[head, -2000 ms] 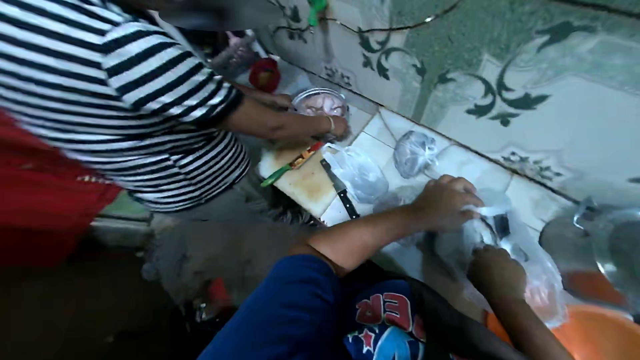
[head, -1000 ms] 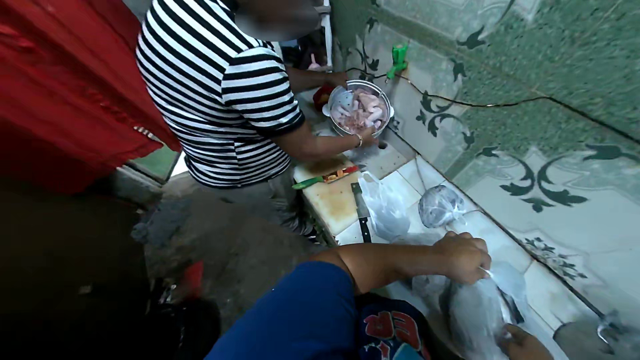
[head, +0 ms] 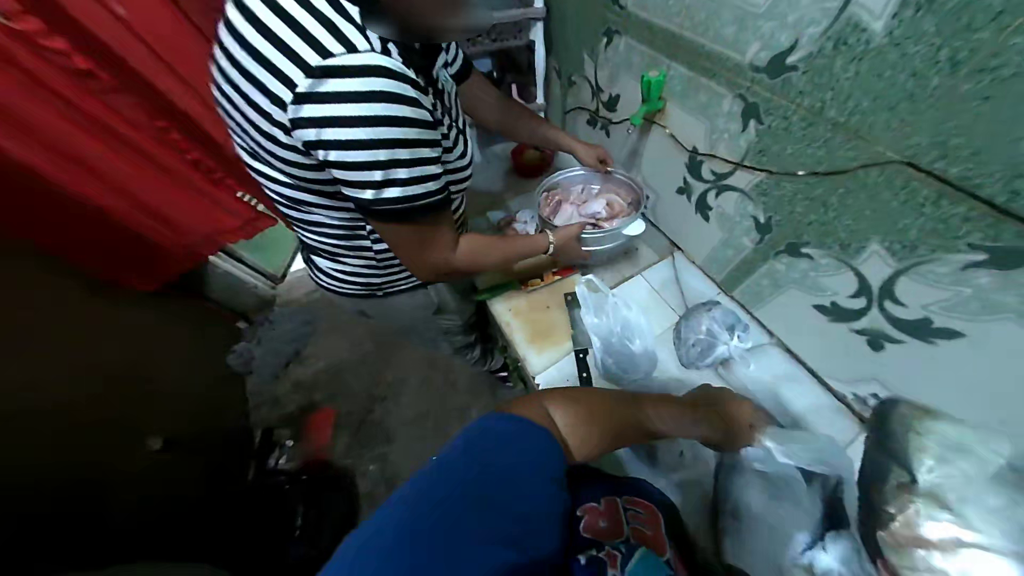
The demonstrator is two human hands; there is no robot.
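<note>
My left hand (head: 730, 418) grips the top edge of a clear plastic bag (head: 772, 504) with something dark inside, at the lower right. My right hand does not show; a large silvery, blurred object (head: 948, 488), possibly a fish, fills the right edge. Beyond my left hand lie a tied plastic bag with dark contents (head: 708, 334) and a whitish plastic bag (head: 620, 336). A kitchen knife with a black handle (head: 582, 364) rests between that bag and a worn cutting board (head: 538, 324).
A person in a striped shirt (head: 376, 144) stands at the counter's far end, both hands on a metal pot (head: 592, 204) of raw meat pieces. Cut vegetables (head: 552, 278) lie on the board's far edge. A tiled wall (head: 848, 216) borders the counter, with a cable and green clip (head: 652, 96).
The view has swung to the left. My right hand, seen at the bag earlier, is out of sight. The silvery object has come into view at the right.
</note>
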